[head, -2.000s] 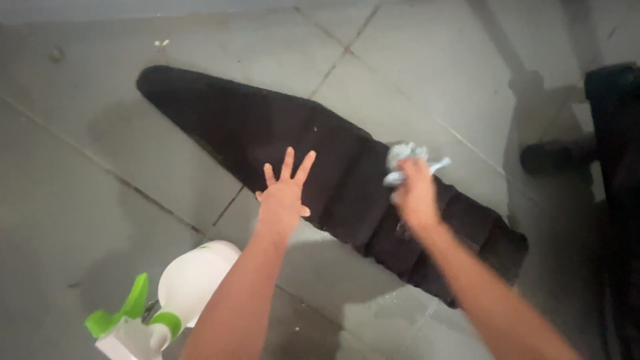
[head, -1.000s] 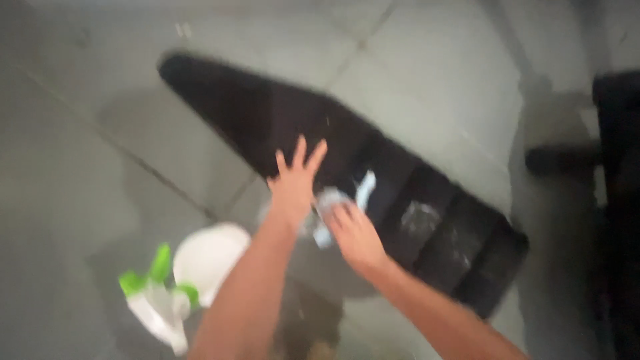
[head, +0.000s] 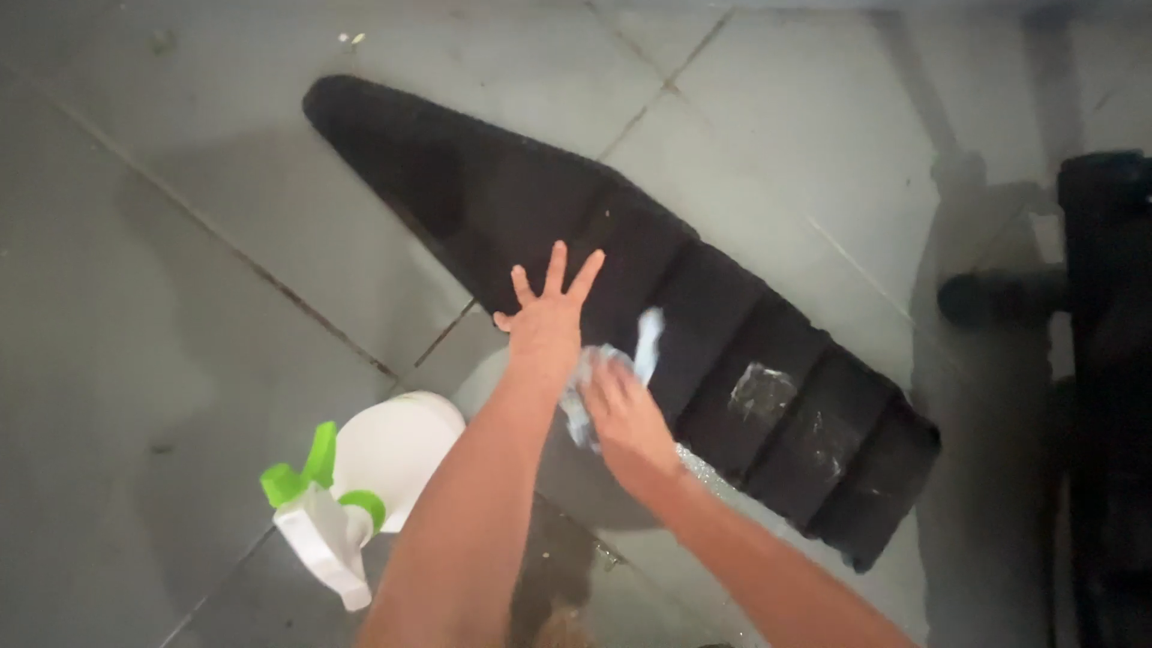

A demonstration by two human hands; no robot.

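Observation:
A long black padded panel (head: 540,198), tapered at its upper left and ribbed at its lower right, lies on a tiled floor. My left hand (head: 551,310) rests on its near edge, fingers spread, holding nothing. Just right of it, my right hand (head: 621,409) has a crumpled pale cloth or wipe (head: 576,414) under its fingers, at the panel's near edge; one end (head: 648,342) sticks up over the black surface. Whitish wet smears or foam (head: 760,391) mark the ribbed part. A white spray bottle with green trigger parts (head: 396,450) stands left of my left forearm.
Grey floor tiles (head: 225,360) with dark joints surround the panel. Small bubbly droplets (head: 702,468) lie along its near edge. At the right side is a black object or frame (head: 1111,360) with a rounded part projecting toward the panel; I cannot tell what it is.
My right hand with the cloth has moved left from the ribbed part to beside my left hand. Whitish smears now show on the ribs. My left hand stays spread on the panel.

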